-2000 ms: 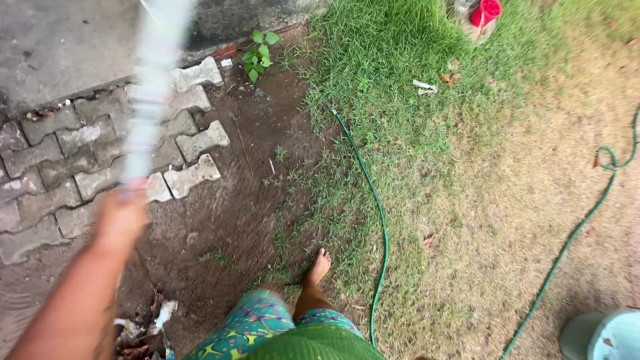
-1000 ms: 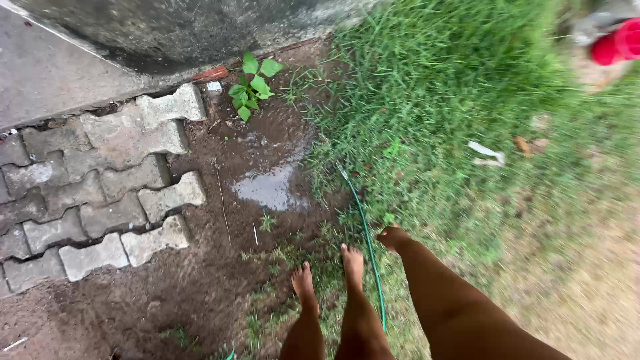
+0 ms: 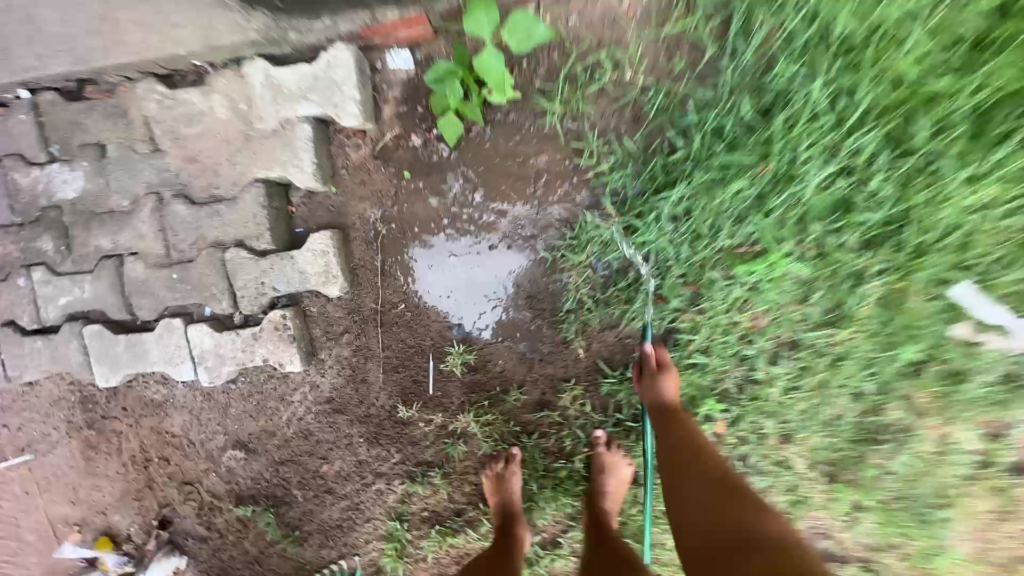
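Note:
My right hand [image 3: 658,378] is closed around a green garden hose [image 3: 647,472], just behind its open end. Water [image 3: 636,258] runs out of that end toward the upper left, onto the edge of the grass. To the left of the stream a puddle [image 3: 470,280] lies on the dark, wet soil. The hose runs down from my hand beside my bare right foot [image 3: 610,476] and out of the bottom of the view. My left hand is out of view.
Interlocking concrete pavers [image 3: 152,280] with an uneven edge lie at left. A leafy green plant [image 3: 480,76] grows near a red brick piece [image 3: 398,30]. Long grass [image 3: 832,160] spreads at right, with a white scrap [image 3: 988,308] on it. Litter [image 3: 120,556] lies at lower left.
My right hand has reached down and taken hold of the hose, which lay on the grass before. The left hand, seen earlier with a long pale object, has left the view. A puddle has appeared.

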